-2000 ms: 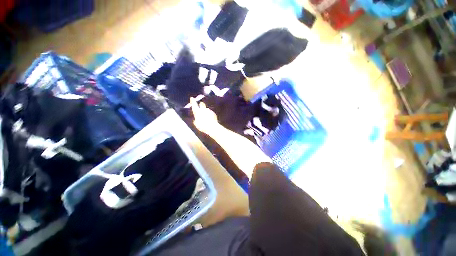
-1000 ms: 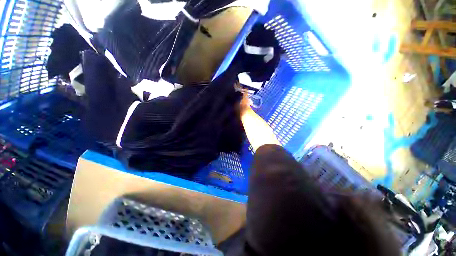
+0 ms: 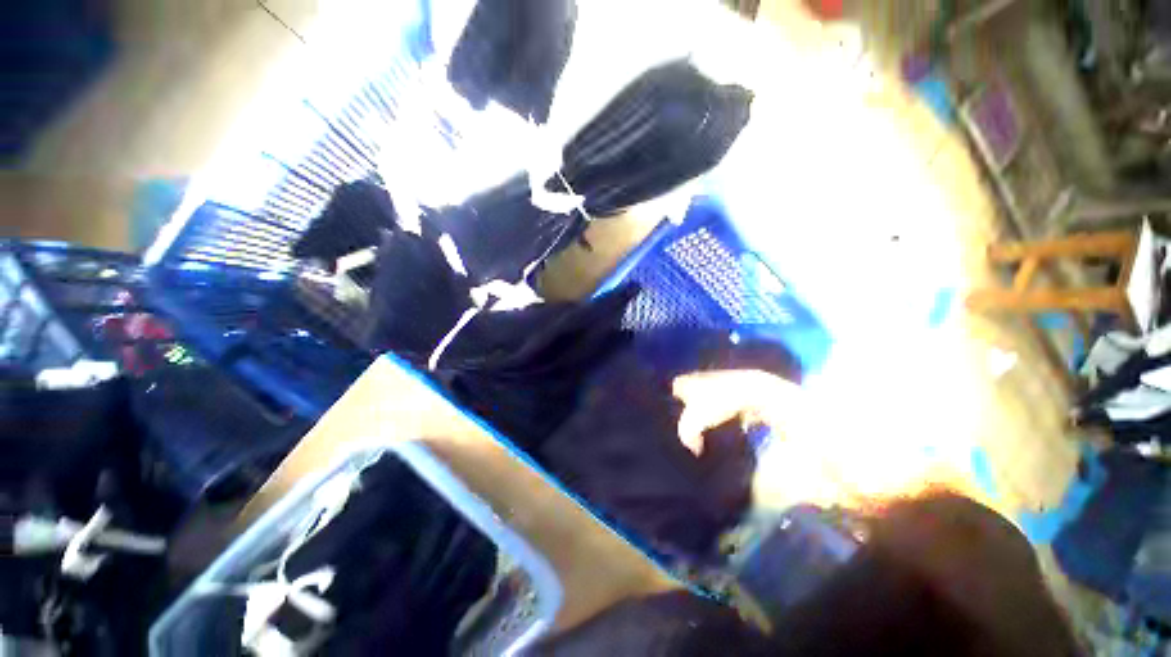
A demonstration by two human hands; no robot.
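Note:
My right hand (image 3: 735,401), overexposed and blurred, comes in from the right in a dark sleeve. Its curled fingers are over dark cloth (image 3: 629,443) at the near side of a blue crate (image 3: 700,276); whether they grip it I cannot tell. Black ribbed bundles tied with white strips, one of them the bundle (image 3: 655,135), lie on and beyond the crates. White ties (image 3: 503,295) cross the middle of the dark heap. My left hand is out of the picture.
A grey-blue basket (image 3: 478,494) holding black cloth with a white tie stands near my lap. Brown cardboard (image 3: 417,417) with a blue edge is behind it. Another blue crate (image 3: 231,250) and dark tied cloth are at left. An orange-brown wooden frame (image 3: 1053,276) is at right.
My right hand has moved from the tied black pieces in the blue crate back toward me, to the right. Dark cloth now covers the crate's near side. The view has tilted and widened.

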